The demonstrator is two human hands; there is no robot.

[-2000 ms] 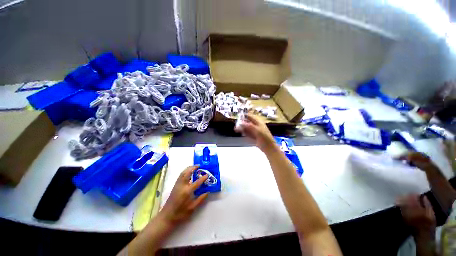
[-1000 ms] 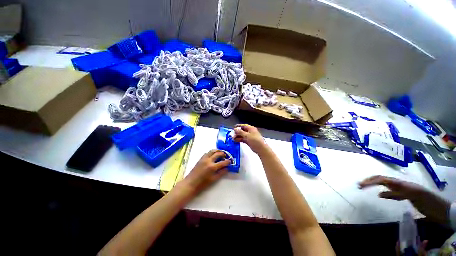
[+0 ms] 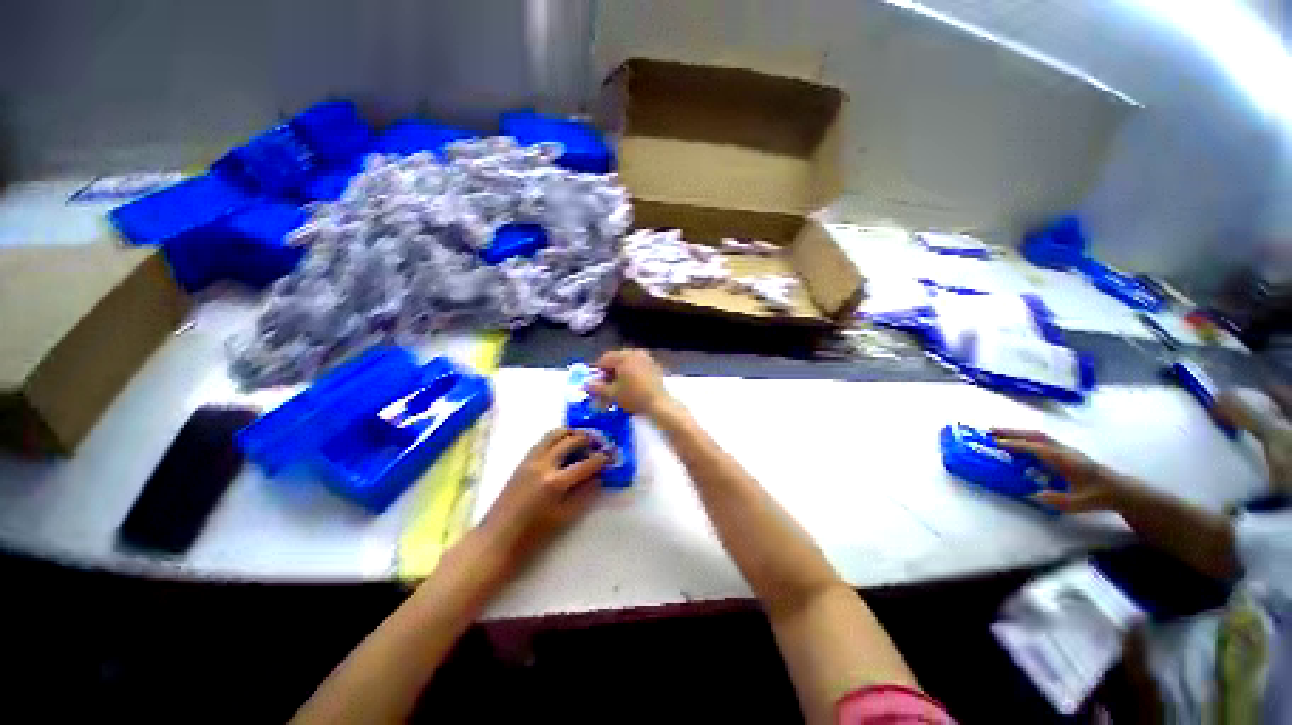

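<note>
A blue insert tray [image 3: 618, 462] lies upright on the white tabletop in front of me, blurred, with a white coiled cable in its near end. My left hand [image 3: 554, 483] is on the tray's near left side, its fingers over the coil. My right hand [image 3: 629, 380] is at the tray's far end, fingertips together at a small white piece [image 3: 582, 378]. How far the piece sits in its recess is hidden by the fingers.
Left: nested blue trays [image 3: 390, 436], black phone [image 3: 189, 479], yellow strip [image 3: 446, 496], closed carton [image 3: 106, 333]. Behind: white cable heap [image 3: 411, 269], open carton [image 3: 737, 156] with white adapters. Right: a neighbour's hand [image 3: 1070, 472] on another blue tray [image 3: 978, 460], and printed cards [image 3: 992, 340].
My right hand has come from the open carton to the tray with a white piece. The neighbour's hand has taken hold of the other filled tray, now further right. The view has shifted.
</note>
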